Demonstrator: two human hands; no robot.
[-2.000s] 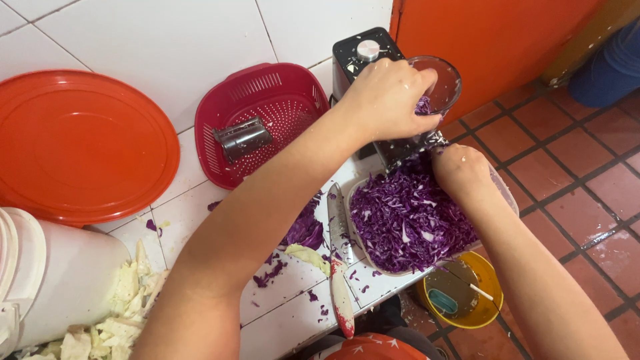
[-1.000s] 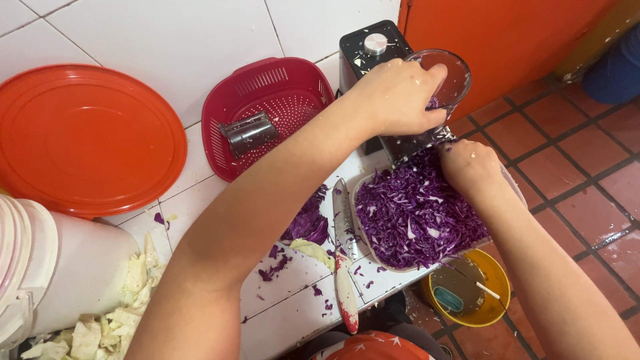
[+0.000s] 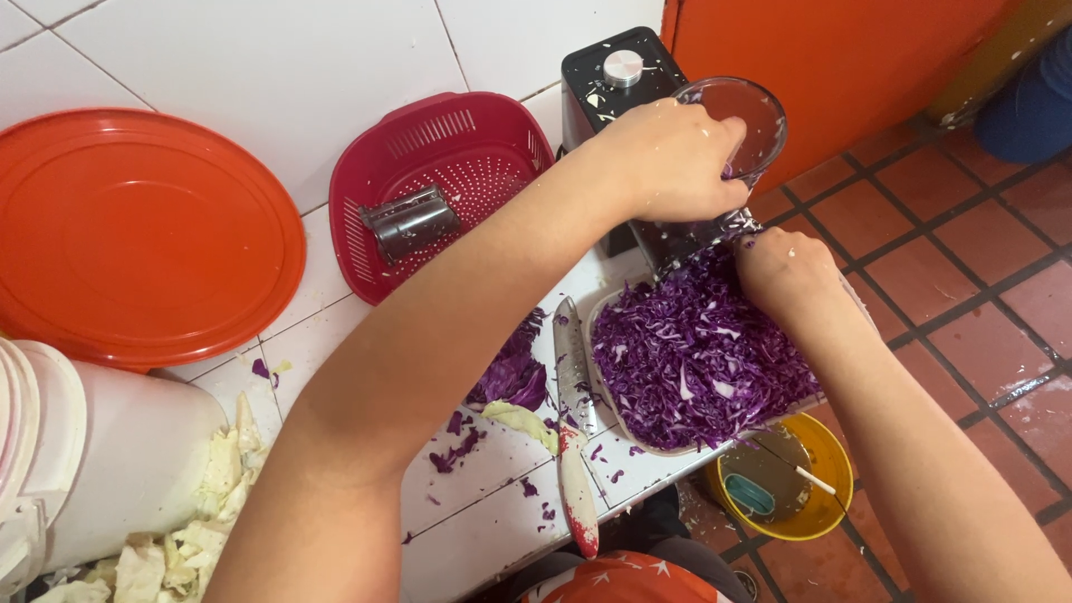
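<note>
My left hand (image 3: 682,159) is at the rim of the clear feed hopper (image 3: 758,126) of a black electric food shredder (image 3: 590,92), its fingers partly hidden inside. My right hand (image 3: 791,268) is curled just below the shredder's outlet, at the edge of the heaped shredded purple cabbage (image 3: 703,360); its fingertips are hidden. The cabbage fills a rectangular plastic tub (image 3: 607,410) at the counter's edge. A kitchen knife (image 3: 576,461) with a red and white handle lies left of the tub, beside a piece of purple cabbage (image 3: 512,373).
A dark red colander (image 3: 444,151) holds a dark metal part (image 3: 410,222). To the left are an orange lid (image 3: 142,234), a white bucket (image 3: 126,452) and pale cabbage scraps (image 3: 180,544). Below the counter, a yellow bucket (image 3: 842,502) with murky water stands on the tiled floor.
</note>
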